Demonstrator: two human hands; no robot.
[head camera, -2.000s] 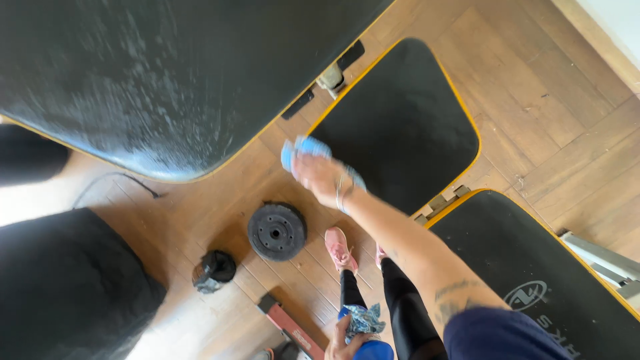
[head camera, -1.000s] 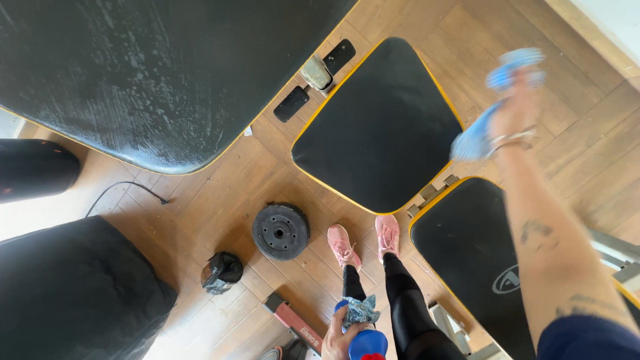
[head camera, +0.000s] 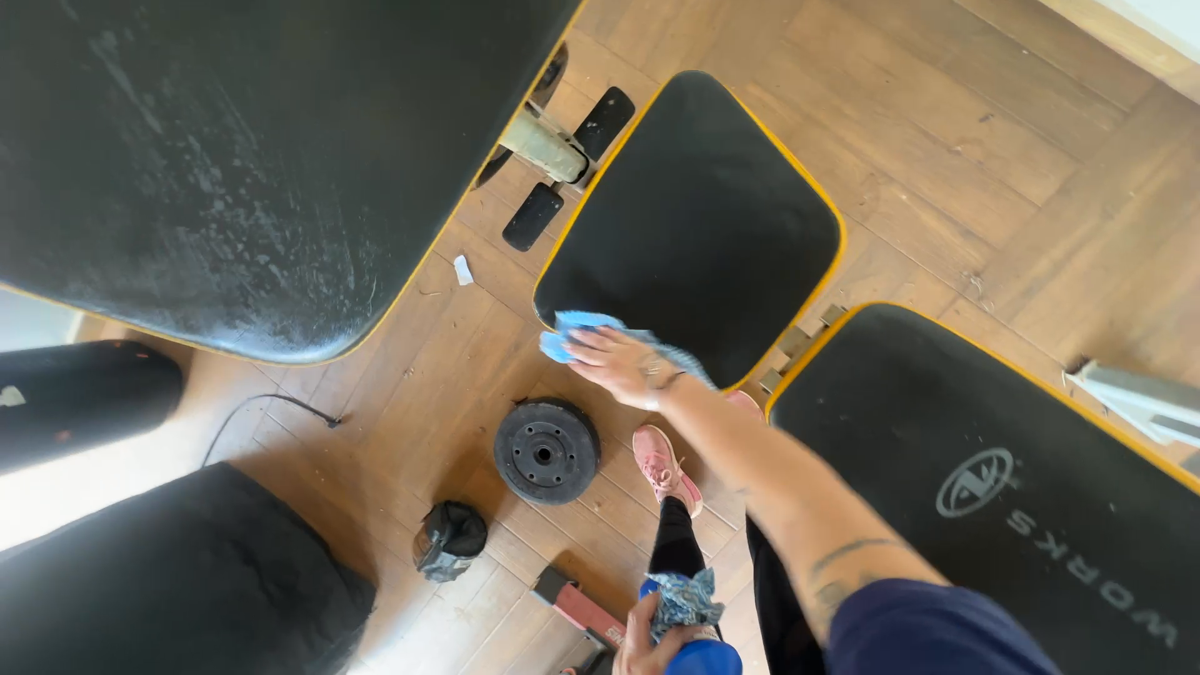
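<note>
My right hand (head camera: 619, 361) presses a light blue cloth (head camera: 586, 323) on the near left corner of the black padded bench seat (head camera: 703, 216) with yellow piping. Low in the view, my left hand (head camera: 647, 642) holds a blue container (head camera: 705, 658) together with a crumpled patterned cloth (head camera: 687, 598). Part of the container is hidden by the fingers and that cloth. A longer black bench pad (head camera: 900, 422) with a printed logo adjoins the seat at metal brackets.
A large scuffed black pad (head camera: 281, 169) fills the upper left. On the wooden floor are a black weight plate (head camera: 547, 450), a small black bag (head camera: 452, 541), a red and black metal bar (head camera: 586, 605) and a thin cable (head camera: 281, 397). A dark covered object (head camera: 178, 581) stands lower left.
My right hand with the light blue cloth has come back from beyond the seat's right side to its near left corner. My left hand still holds the blue container and patterned cloth.
</note>
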